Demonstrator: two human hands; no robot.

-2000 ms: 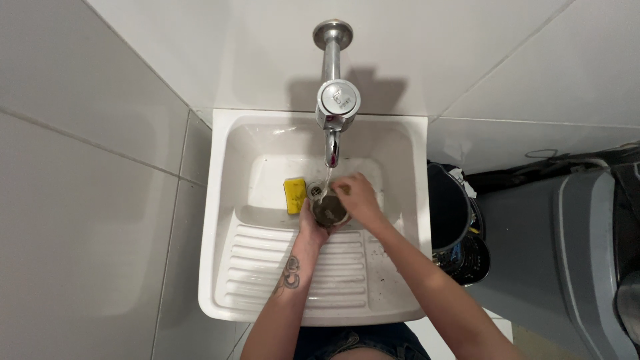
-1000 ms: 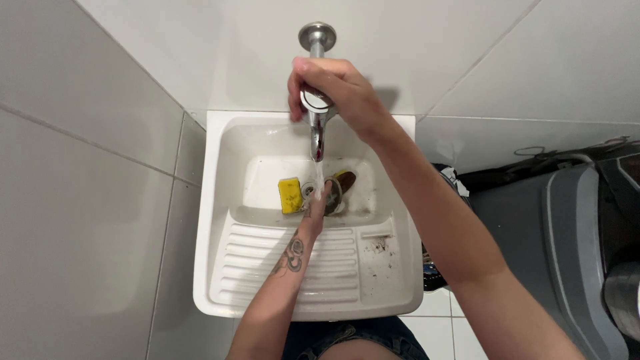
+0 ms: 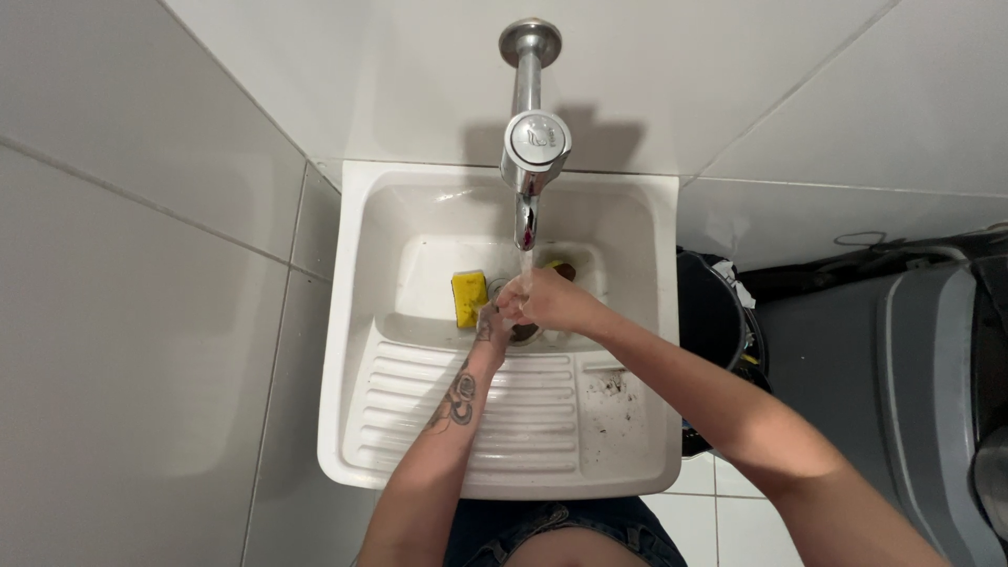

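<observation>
Water runs from the chrome faucet (image 3: pixel 526 224) onto my hands inside the white utility sink (image 3: pixel 335 394). My left hand (image 3: pixel 490 323) is low in the basin, its fingers touching my right hand (image 3: pixel 543 299), which lies under the stream. A small brown, round-looking object (image 3: pixel 524 332) shows just below my fingers; whether either hand grips it is hidden. A yellow sponge (image 3: pixel 469 299) lies to the left of my left hand, close to the metal drain (image 3: pixel 496 288). Behind my right hand a brown and yellow-green item (image 3: pixel 564 271) is partly covered.
The ridged washboard (image 3: pixel 472 409) forms the sink's near part, with dark dirt specks (image 3: pixel 614 386) on the flat area to its right. Tiled walls stand at the left and back. A black bin (image 3: pixel 709 315) and a large grey appliance or container (image 3: pixel 835 354) are at the right.
My right hand was on the faucet's knob one second ago and has come down into the stream beside my left hand. The water was running in the earlier frames too.
</observation>
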